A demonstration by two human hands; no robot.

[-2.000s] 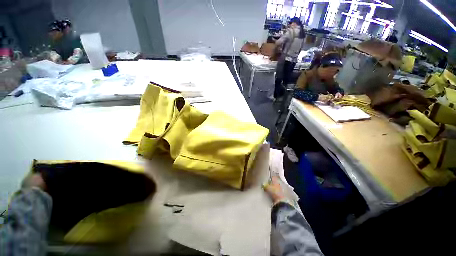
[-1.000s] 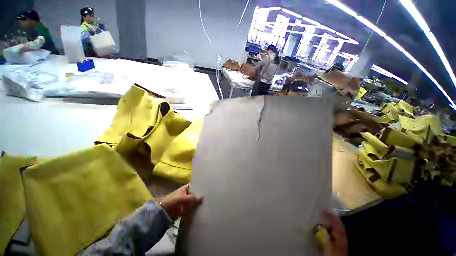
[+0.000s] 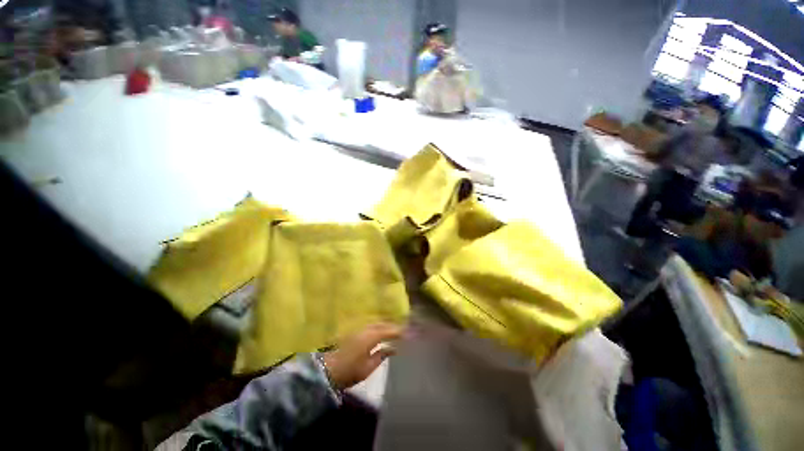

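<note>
My left hand [image 3: 360,354] is at the lower middle, at the upper left corner of a flat grey stiffener sheet [image 3: 458,392]. The fingers are blurred, and whether they grip the sheet cannot be told. The sheet runs out of the bottom edge. My right hand is not in view. A yellow bag body [image 3: 331,286] lies just beyond my left hand, beside another yellow piece [image 3: 212,255]. Further yellow bag bodies [image 3: 520,282] lie to the right, behind the sheet.
The long white table [image 3: 115,167] extends left and back, with plastic-wrapped items and a small blue box [image 3: 364,105]. People are at the far side. A wooden-topped table [image 3: 758,388] is at the right, with a blue bin [image 3: 657,414] on the floor. A dark shape fills the lower left.
The view has turned left. The grey sheet, held up in both hands a second ago, is now lower and partly out of view. My right hand has left the picture.
</note>
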